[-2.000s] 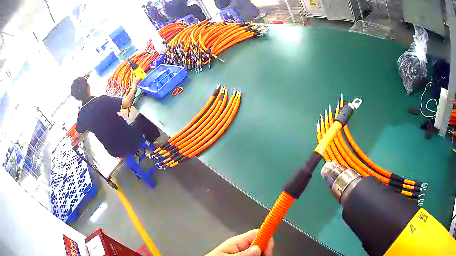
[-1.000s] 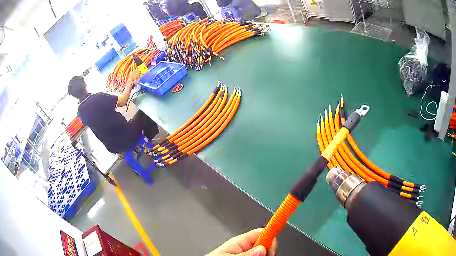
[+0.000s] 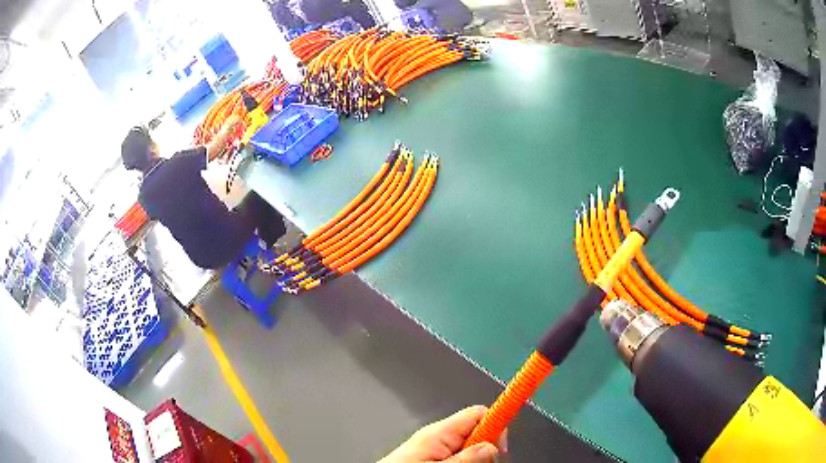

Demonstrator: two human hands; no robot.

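Note:
My left hand, bare and cut off by the bottom edge, grips the ribbed orange conduit of a cable assembly. The cable slants up to the right, with a black heat-shrink sleeve, a smooth orange stretch, a short black sleeve and a silver lug at its tip. The yellow and black heat gun is at the lower right. Its metal nozzle is close beside the long black sleeve. My right hand is out of the picture.
The green bench holds a cable fan behind the gun, a curved cable row, a large orange heap and a blue crate. A person sits at the left. A clear bag lies far right.
The held cable and its lug have moved slightly up and to the right, and my left hand slightly up. The gun has shifted slightly right. The seated person's arm has moved.

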